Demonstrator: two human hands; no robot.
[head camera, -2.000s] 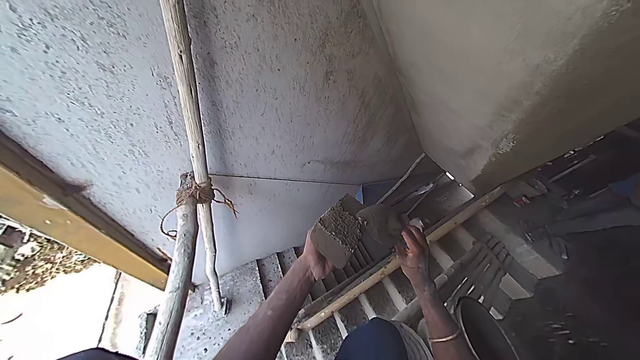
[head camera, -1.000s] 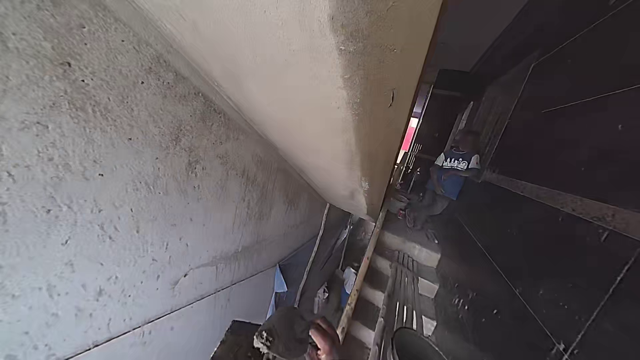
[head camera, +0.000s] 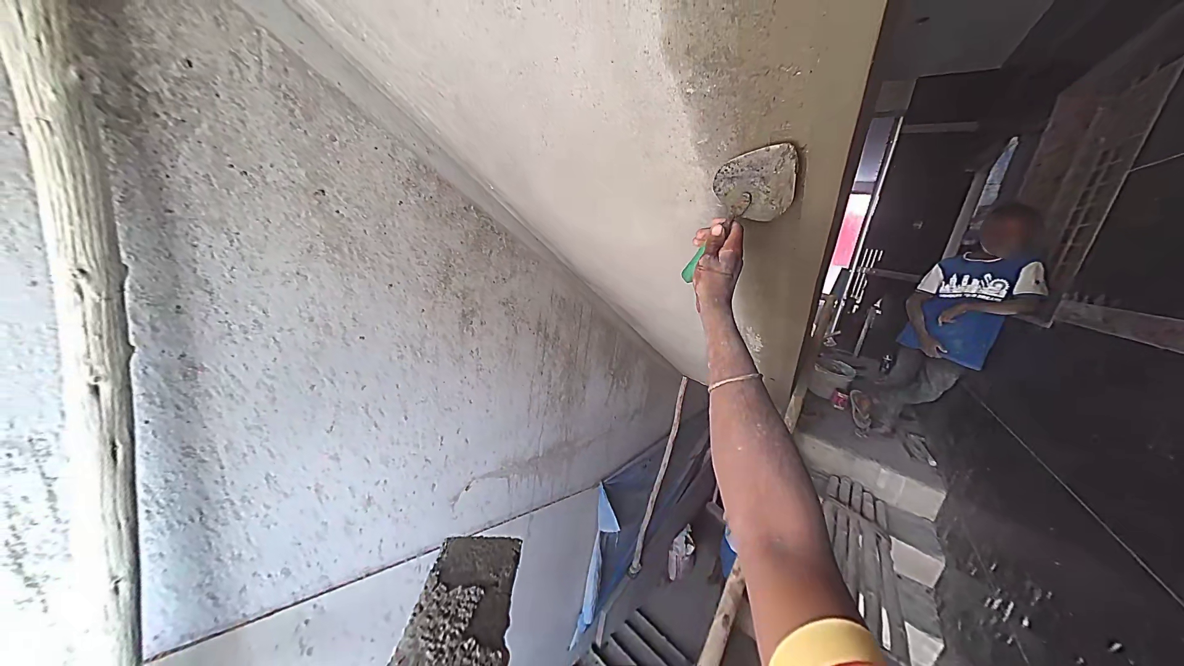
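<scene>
My right hand grips the green handle of a mortar-coated trowel. The trowel's blade lies against the plastered face overhead, by a darker, damp-looking strip along its right edge. At the bottom of the view is a flat board with a heap of rough grey mortar on its surface. My left hand is out of view, so what it holds does not show.
A wooden pole stands at the left, before the speckled wall. Steps and wooden slats lie below right. Another person sits on the landing near a bucket. A thin stick leans beside blue sheeting.
My right hand has risen from beside the mortar board to the overhead face, with the trowel in it. My left hand, visible two seconds ago, has left the view. The view has swung up and right.
</scene>
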